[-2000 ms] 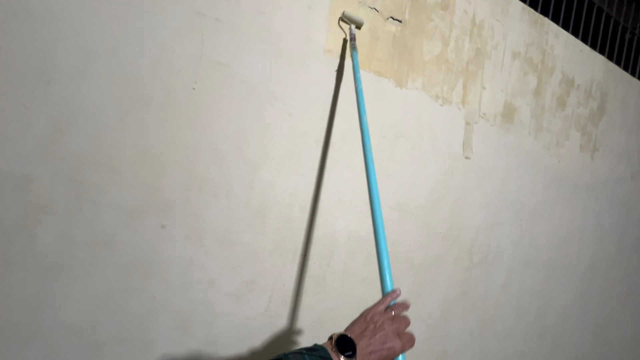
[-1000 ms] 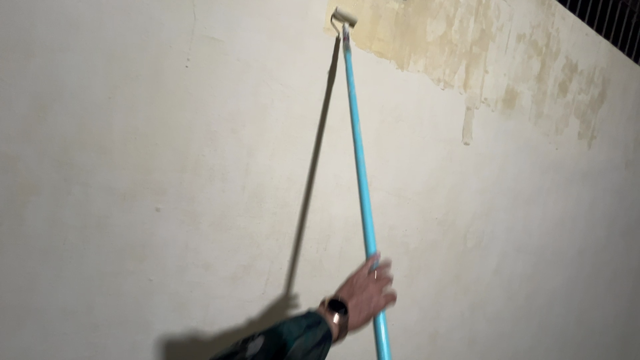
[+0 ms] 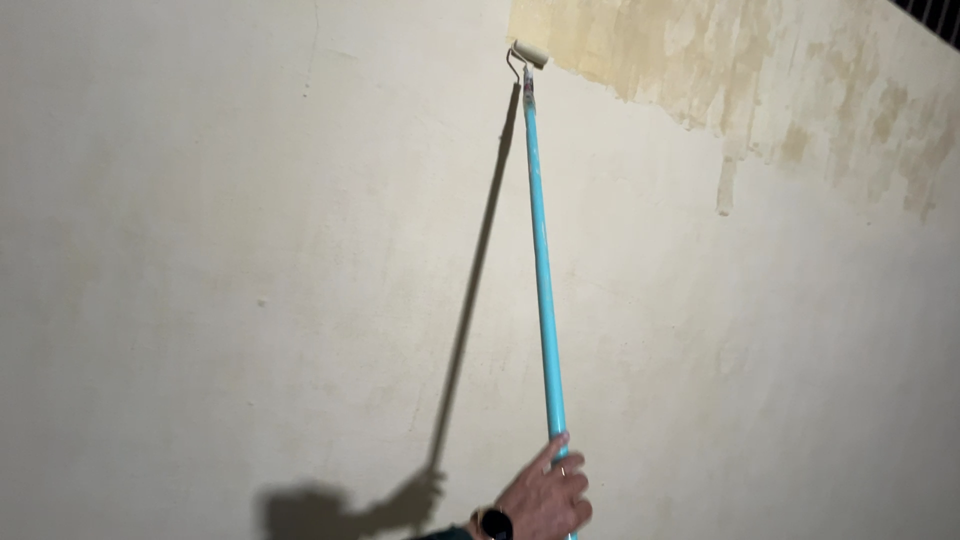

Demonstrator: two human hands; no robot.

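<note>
A paint roller [image 3: 530, 55] with a pale sleeve and bent wire frame rests against the wall near the top centre, at the lower left edge of a darker patch. It is fixed to a long turquoise extension pole [image 3: 544, 270], which runs down to the bottom edge. My left hand [image 3: 546, 491] grips this pole low in the view, its back towards me and its fingers wrapped over the pole. A ring shows on one finger, a dark round watch [image 3: 495, 523] on the wrist. My right hand is out of view.
The beige wall [image 3: 262, 225] fills most of the view. A yellowish-brown, streaked patch [image 3: 675, 60] spans its upper right, with a short drip-like mark below. Dark metal bars [image 3: 930, 16] stand beyond the wall's sloping top edge. Shadows of the pole and arm fall on the wall.
The roller has moved down the wall, relative to the drip-like mark. My left hand rose in view, then dropped again, still holding the pole.
</note>
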